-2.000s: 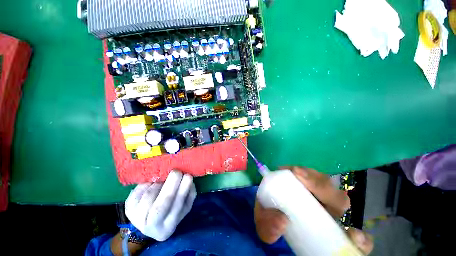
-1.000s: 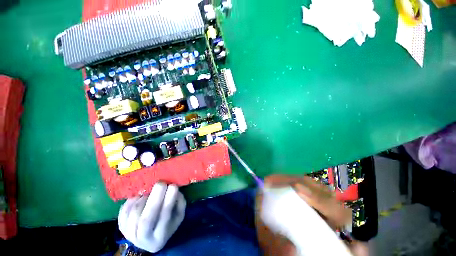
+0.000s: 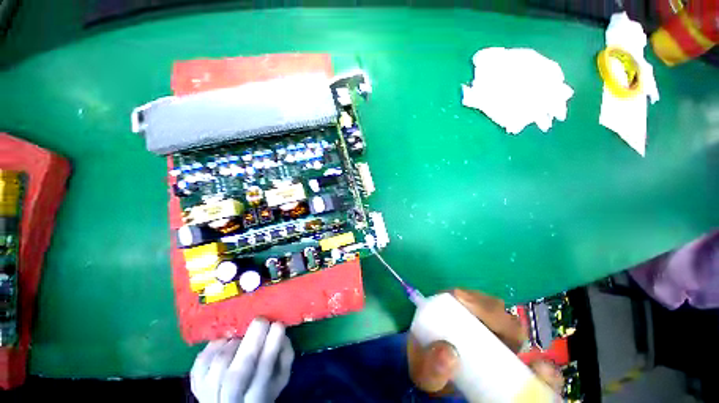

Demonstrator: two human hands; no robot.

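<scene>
The circuit board (image 3: 260,212) lies on the red foam pad (image 3: 315,303), its silver ribbed heatsink (image 3: 244,112) along the far side and yellow blocks at the near left corner. My right hand (image 3: 465,338) is closed round the white dispensing syringe (image 3: 473,346). The thin needle (image 3: 390,269) on its purple hub points at the board's near right corner beside a white connector; whether it touches is too small to tell. My left hand (image 3: 243,366), in a white glove, rests its fingertips at the foam's near edge; its wrist is out of the picture.
A crumpled white cloth (image 3: 519,90) and a yellow tape roll (image 3: 620,72) on white paper lie at the far right, near a red-yellow cylinder (image 3: 690,33). Red foam (image 3: 49,189) with another board is at left. A black tote (image 3: 583,346) and a person's purple sleeve (image 3: 684,271) are at lower right.
The view has shifted, showing more of the far bench. The needle tip has moved slightly right along the board's near corner, towards the white connector. The left hand stays at the foam's near edge.
</scene>
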